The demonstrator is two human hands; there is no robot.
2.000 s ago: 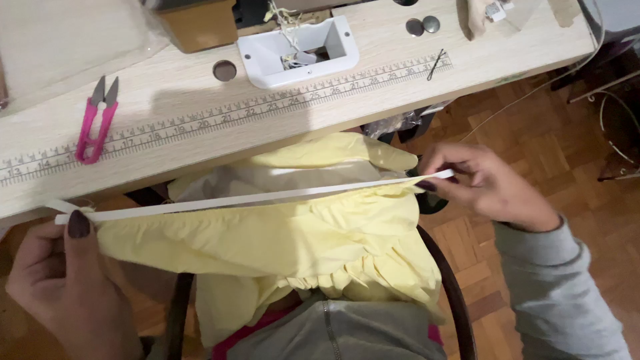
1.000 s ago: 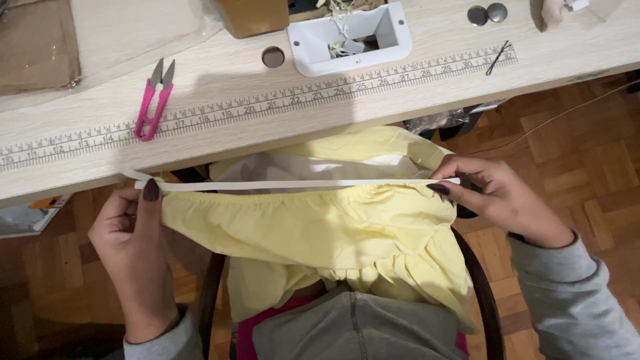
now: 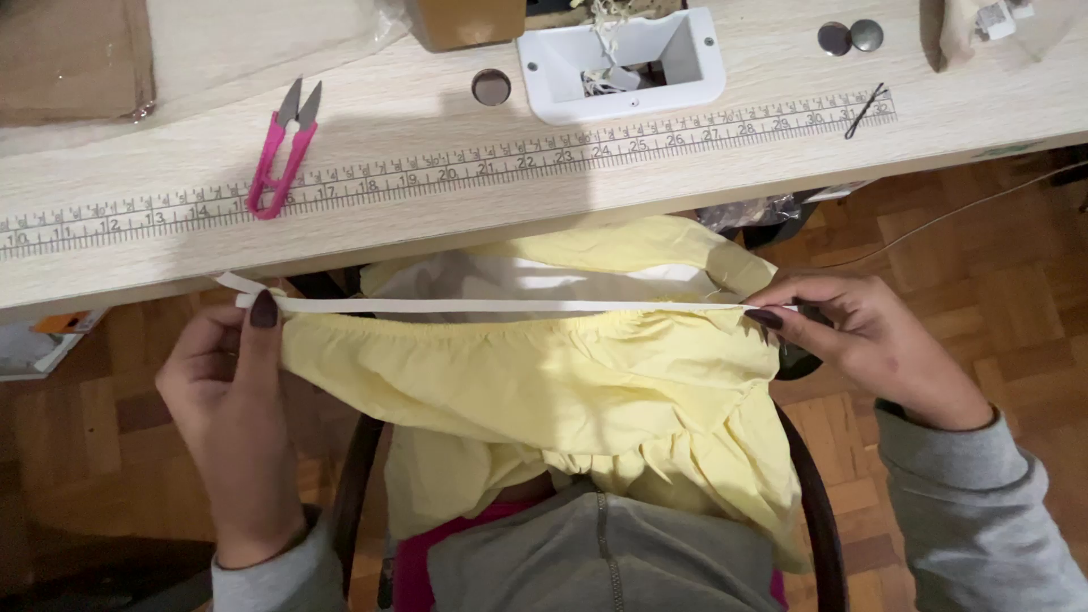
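Note:
A white elastic band [image 3: 476, 306] is stretched straight along the gathered edge of a yellow fabric garment [image 3: 510, 382]. My left hand [image 3: 242, 408] pinches the band and a corner of the fabric between thumb and fingers, and a short white tail sticks out past the thumb. At the other end, my right hand [image 3: 858, 340] pinches the band together with the fabric edge. The garment hangs over my lap, its gathers lying below the band. Pink-handled thread snips [image 3: 272, 166] lie on the table above my left hand.
The light wooden table [image 3: 408, 212] has a printed ruler scale [image 3: 484, 161] along its front. On it are a white tray-like insert [image 3: 625, 102], a round metal disc [image 3: 491, 87], two more discs [image 3: 850, 36] and a bobby pin [image 3: 865, 110]. A thin cord crosses above the parquet floor.
The view has shifted. Both hands keep hold of the band and fabric at opposite ends, and the band stays stretched between them.

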